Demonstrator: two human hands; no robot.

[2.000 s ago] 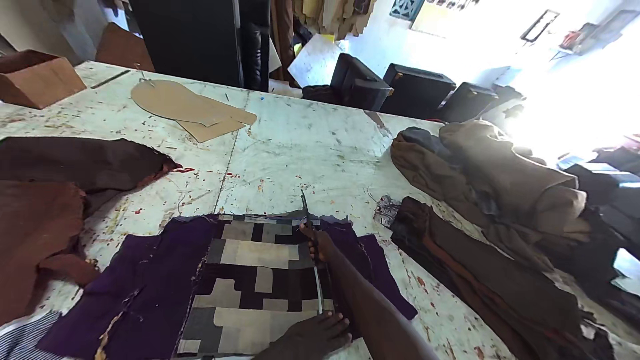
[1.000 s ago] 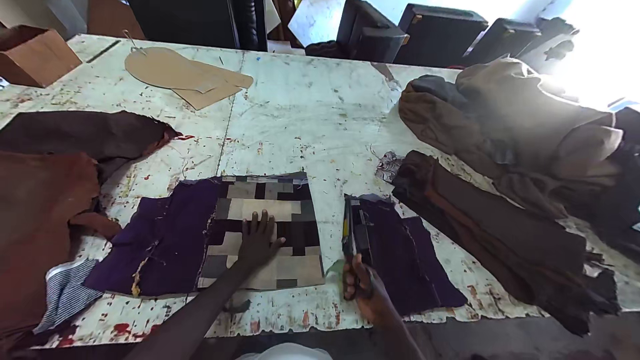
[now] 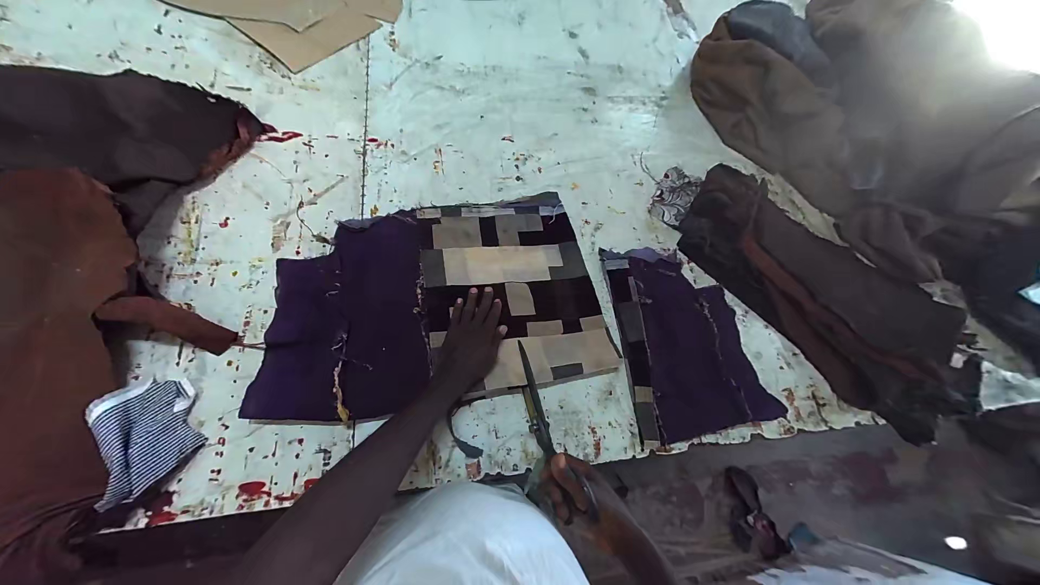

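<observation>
My left hand (image 3: 471, 337) lies flat on a patchwork cloth panel (image 3: 508, 264) of cream, grey and dark blocks, joined to purple cloth (image 3: 378, 301) on its left. My right hand (image 3: 569, 487) grips the handles of a pair of metal scissors (image 3: 532, 398); their tips lie over the lower part of the patchwork. A separate purple piece (image 3: 691, 357), with a narrow patchwork strip along its left edge, rests to the right across a gap. A thin dark strip (image 3: 463, 439) curls below the panel.
Brown and dark cloth (image 3: 57, 268) covers the left side, with a striped scrap (image 3: 150, 435) nearby. Card patterns (image 3: 305, 36) lie at the top. Folded dark cloth (image 3: 812, 301) and heaped brown cloth (image 3: 780, 97) are at the right. The table's front edge is close to me.
The purple piece at the right, joined to the patchwork two seconds ago, is now apart. My right hand with the scissors has moved from beside that piece to below the patchwork. The view tilts down.
</observation>
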